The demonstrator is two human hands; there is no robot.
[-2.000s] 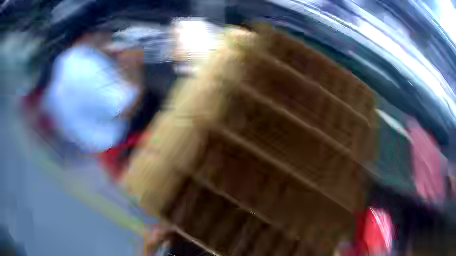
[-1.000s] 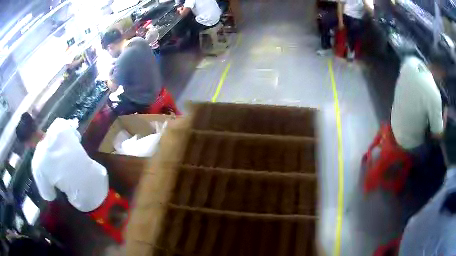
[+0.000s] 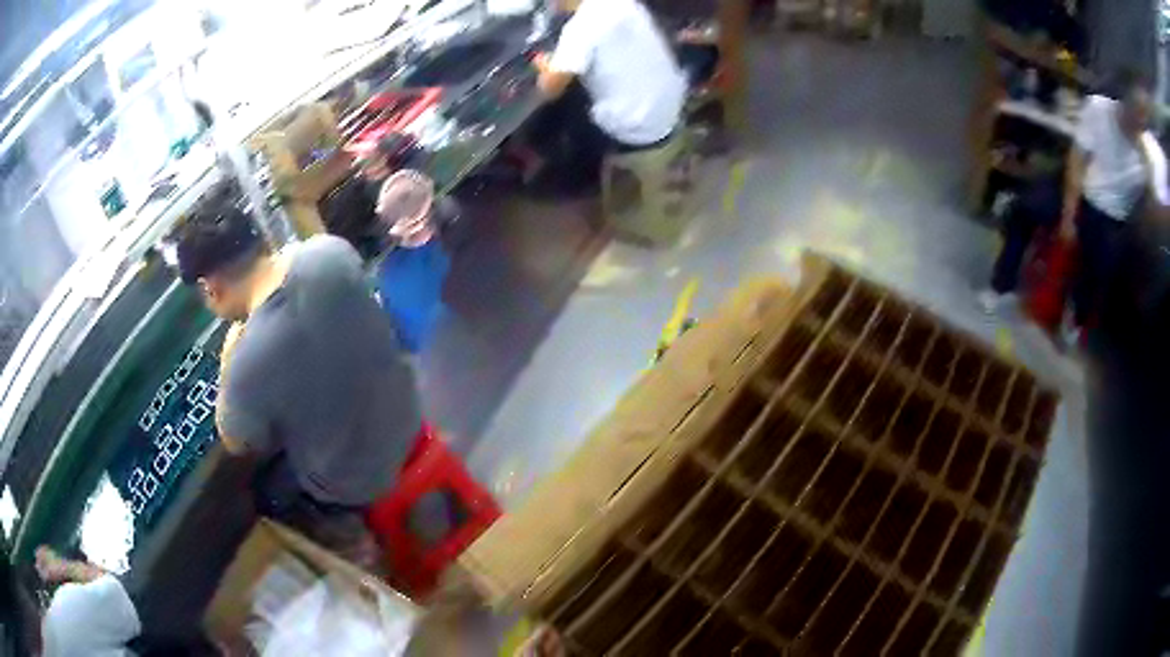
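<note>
A large brown cardboard carton divider (image 3: 821, 501) fills the lower right, tilted, with many narrow dark cells. No parts show in the cells that I can see. Its plain brown side (image 3: 642, 443) faces the left. A small blurred bit of my left hand (image 3: 544, 640) shows at the bottom edge, against the divider's lower left corner; the rest of it is cut off. My right hand is out of the picture.
At left, a person in grey (image 3: 321, 372) sits by the green bench (image 3: 77, 443), near a red stool (image 3: 436, 513). An open carton (image 3: 237, 584) with a whitish plastic liner stands at the lower left. More people are farther off.
The view has turned left and moved forward along the aisle. The divider now appears slanted at the lower right, its cells clearer. The grey-clothed person and the stool are nearer.
</note>
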